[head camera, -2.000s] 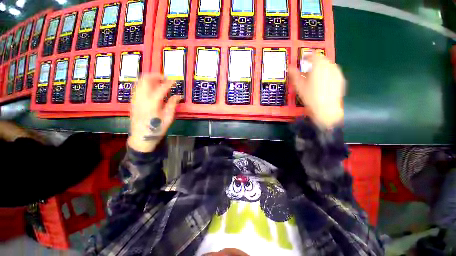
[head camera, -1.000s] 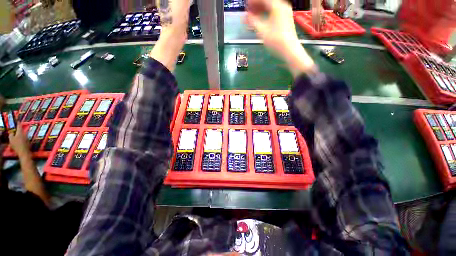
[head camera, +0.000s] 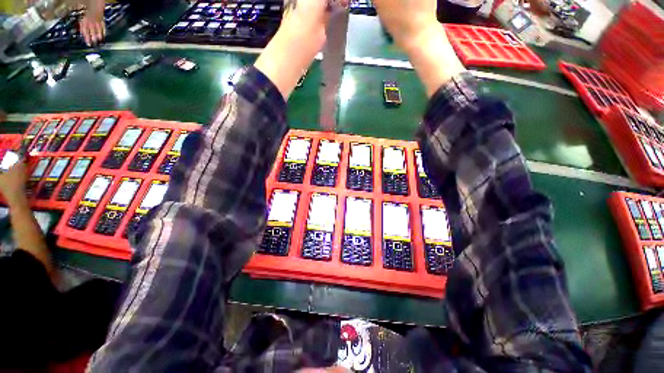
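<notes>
My left hand (head camera: 306, 20) and my right hand (head camera: 408, 16) are raised at the top edge of the picture. Both are partly cut off, and the fingers are hidden, so I cannot tell if they hold anything. A red phone tray (head camera: 338, 274) lies nearest in front of me, with two rows of keypad phones (head camera: 357, 230). Their screens glow white above dark keys. My plaid sleeves pass over both sides of the tray and cover parts of the outer phones.
More red phone trays lie at the left (head camera: 98, 244) and right (head camera: 632, 240). A single phone (head camera: 392, 93) lies on the green bench beyond. A black tray (head camera: 218, 23) is at the back. Other workers' hands show at the left and upper left. A grey post (head camera: 333, 80) stands between my arms.
The view has moved from close over the trays to farther across the bench. Both hands have left the near tray and are now up at the top edge.
</notes>
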